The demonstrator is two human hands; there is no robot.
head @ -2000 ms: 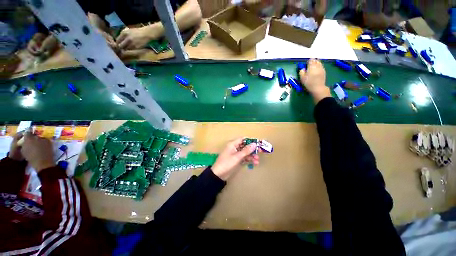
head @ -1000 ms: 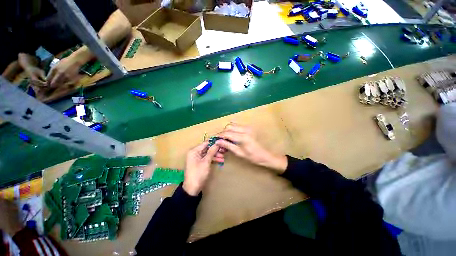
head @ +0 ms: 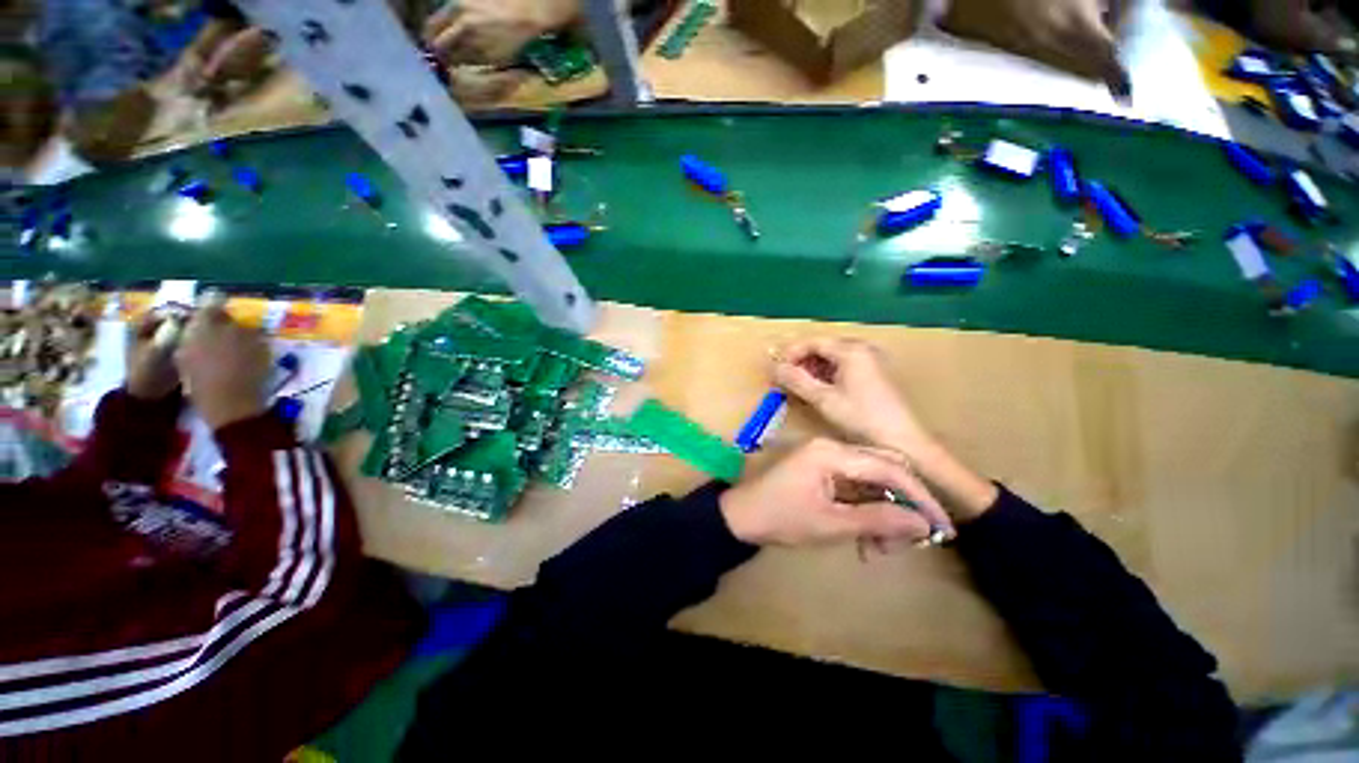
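My left hand (head: 827,499) is in front of my body, palm down over the mat. Its closed fingers hold a small part, mostly hidden, with a pale tip at the fingertips; it looks like a small circuit board. My right hand (head: 857,391) is beyond it, my forearms crossing closely. Its thumb and finger pinch a tiny pale end, apparently of battery leads. A blue battery (head: 762,420) is just below these fingertips; whether it hangs or touches the mat is unclear. A pile of green PCB panels (head: 477,403) lies left of my hands.
The green conveyor belt (head: 805,268) crosses behind the cardboard-covered bench (head: 1103,447), carrying scattered blue batteries. A perforated metal upright (head: 432,164) slants down at left. A person in a dark red striped sleeve (head: 276,507) works at left. Other people's hands and a cardboard box (head: 820,38) are across the belt.
My hands, which met over a small part, are now apart, the right one farther out beside a blue battery and the left one nearer me. The view has swung back left.
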